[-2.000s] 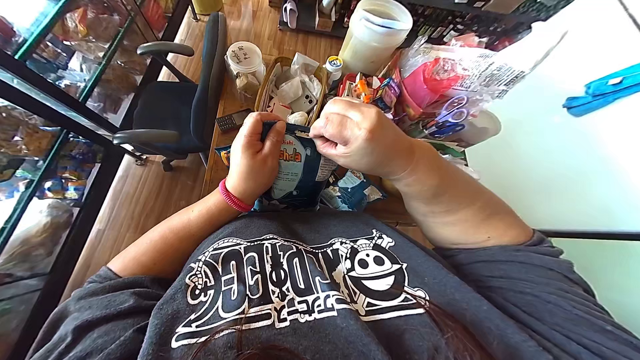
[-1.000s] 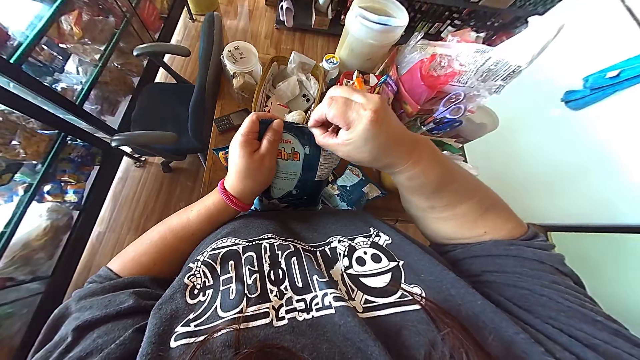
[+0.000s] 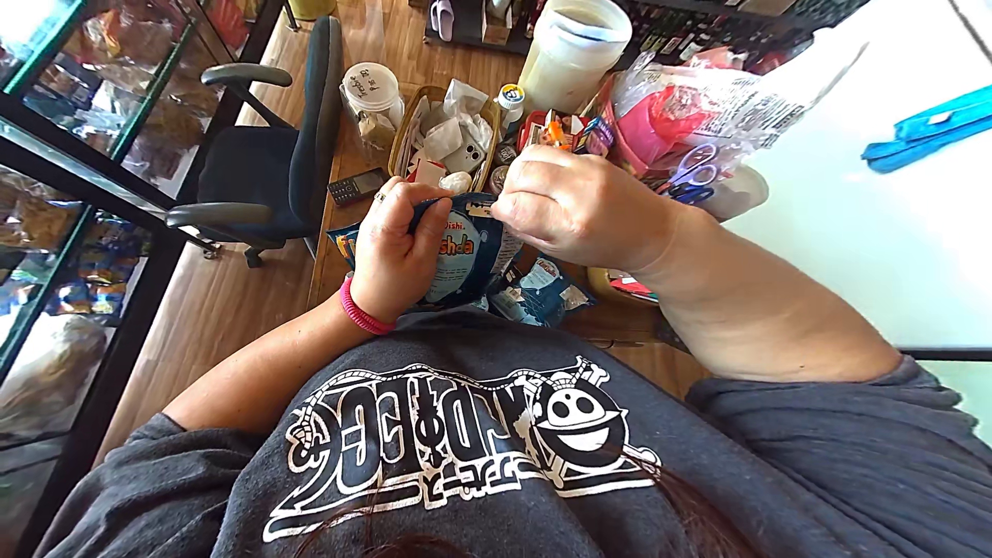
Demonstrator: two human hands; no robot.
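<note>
A dark blue Oishi snack bag [image 3: 459, 260] hangs upright in front of my chest. My left hand [image 3: 403, 244] pinches its top edge between thumb and fingers; a pink coiled band is round that wrist. With bent fingers, my right hand [image 3: 577, 203] is at the bag's top right corner, beside a small pale strip on the edge; its fingertips are partly hidden, so its hold on the bag is not certain. Another blue snack bag [image 3: 542, 298] lies on the wooden table below my right hand, and part of one more [image 3: 341, 242] shows left of my left hand.
On the table stand a lidded plastic tub [image 3: 372, 101], a keypad phone [image 3: 356, 187], a basket [image 3: 397, 147] of papers with a smartphone [image 3: 467, 155], a large white bucket [image 3: 573, 50] and purple-handled scissors [image 3: 692, 167]. An office chair [image 3: 248, 167] and glass shelves [image 3: 147, 139] are at left.
My right hand has shifted slightly along the bag's top edge, near the corner. My left hand keeps its pinch on the bag.
</note>
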